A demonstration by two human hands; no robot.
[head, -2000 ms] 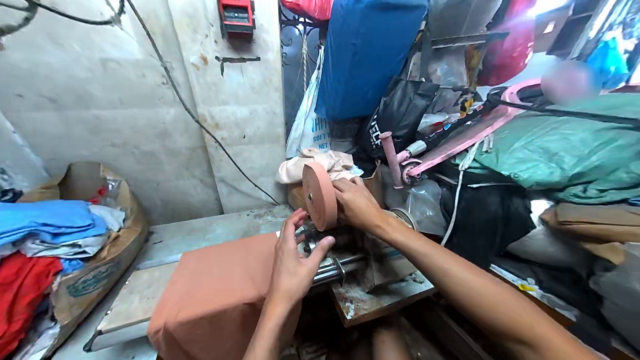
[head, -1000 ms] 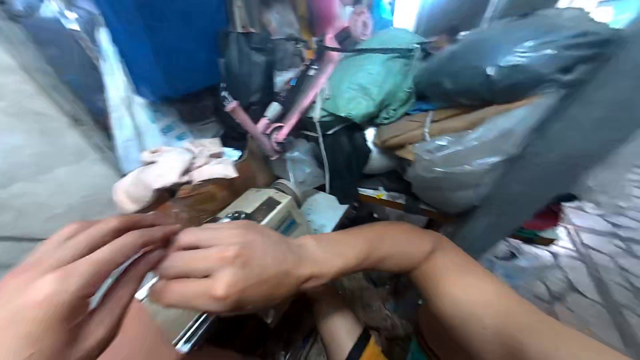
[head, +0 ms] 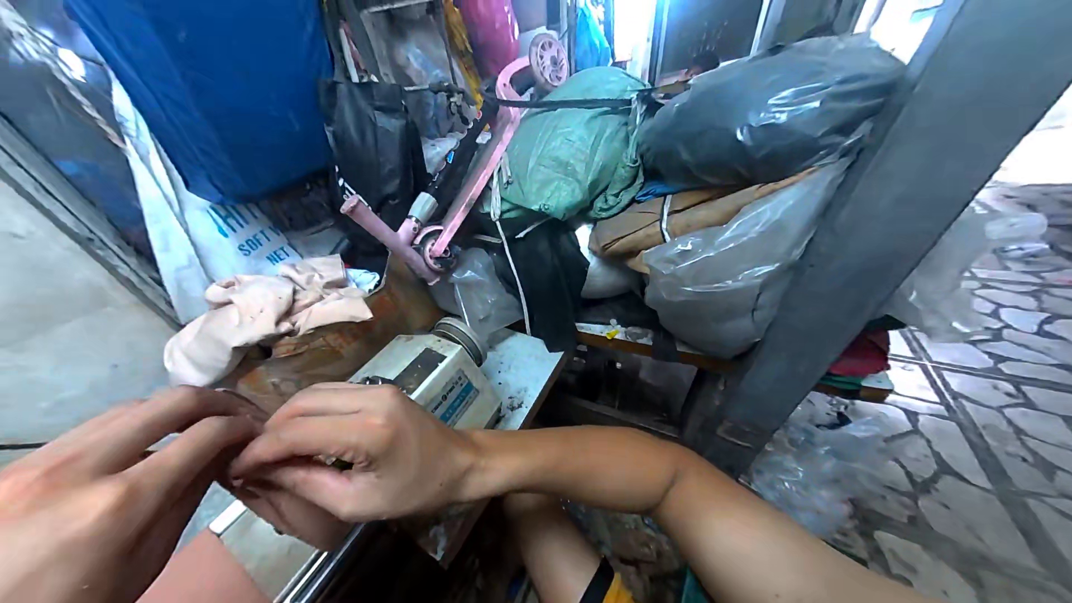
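My left hand (head: 109, 486) and my right hand (head: 360, 452) meet at the lower left, fingers bent and fingertips together. Between and below them shows some reddish-brown material (head: 293, 512), pinched by the fingers; its shape is mostly hidden. Just beyond my right hand is the cream-coloured head of a sewing machine (head: 452, 389) with a round handwheel (head: 461, 337). Salmon-coloured fabric (head: 205, 574) lies below my left hand, next to a metal edge.
A pale pink cloth (head: 268, 310) lies on a brown box behind the machine. A pink scooter (head: 477, 184), a green bundle (head: 569, 151) and plastic-wrapped bundles (head: 720, 285) are piled beyond. A grey post (head: 854, 226) slants at the right; a blue bag (head: 209, 92) hangs at upper left.
The view has swung far to the right. Two seconds ago my right hand held a salmon-coloured roll upright and my left hand was spread beside it; now both hands are drawn together.
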